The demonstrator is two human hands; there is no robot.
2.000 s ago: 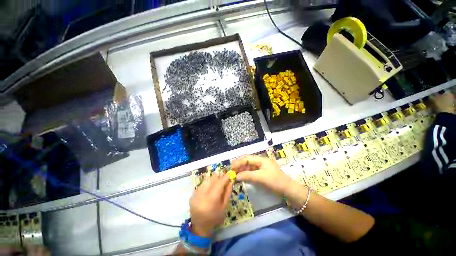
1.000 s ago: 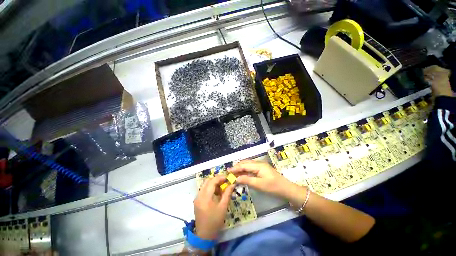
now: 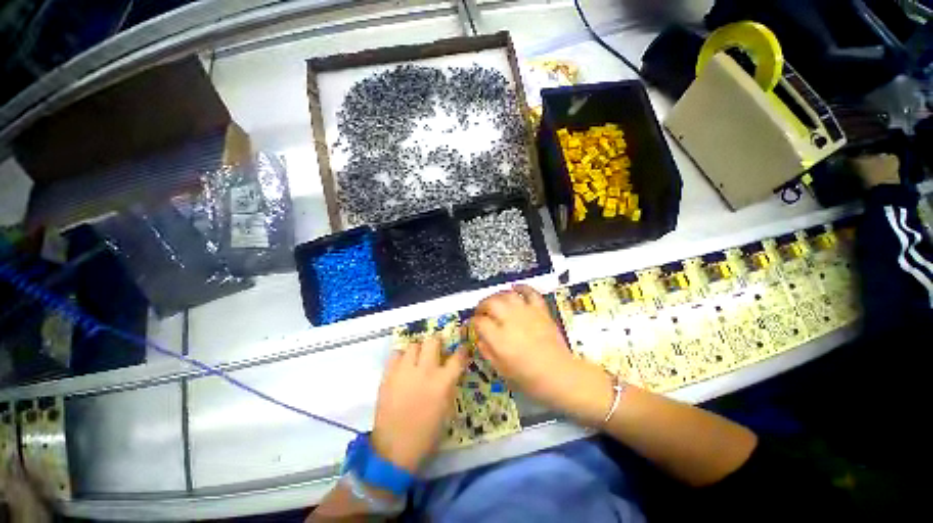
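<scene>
A pale cream circuit board [image 3: 493,414] with dark and blue parts lies on the conveyor rail in front of me. My left hand [image 3: 414,393] is over its left part, fingertips down by a small blue part. My fingers hide whether it holds anything. My right hand [image 3: 522,342] is over the board's upper edge, fingertips pinched at a small bit of yellow, which looks like a yellow component [image 3: 472,333], mostly hidden. The fingertips of both hands are close together. A blue strap [image 3: 379,468] is around my left wrist.
Small black bins hold blue [image 3: 348,276], black [image 3: 419,253] and silver-grey parts [image 3: 497,245]. Behind is a cardboard tray [image 3: 318,133]; a large black bin [image 3: 660,194] holds yellow blocks. Joined boards [image 3: 706,327] extend right towards another person's sleeve [image 3: 900,255]. Tape dispenser [image 3: 742,133] at right; plastic bag [image 3: 246,220] at left.
The yellow pieces seen at my fingertips are now mostly hidden. Both hands have moved down onto the board, and my right fingers are more curled. The view has shifted slightly.
</scene>
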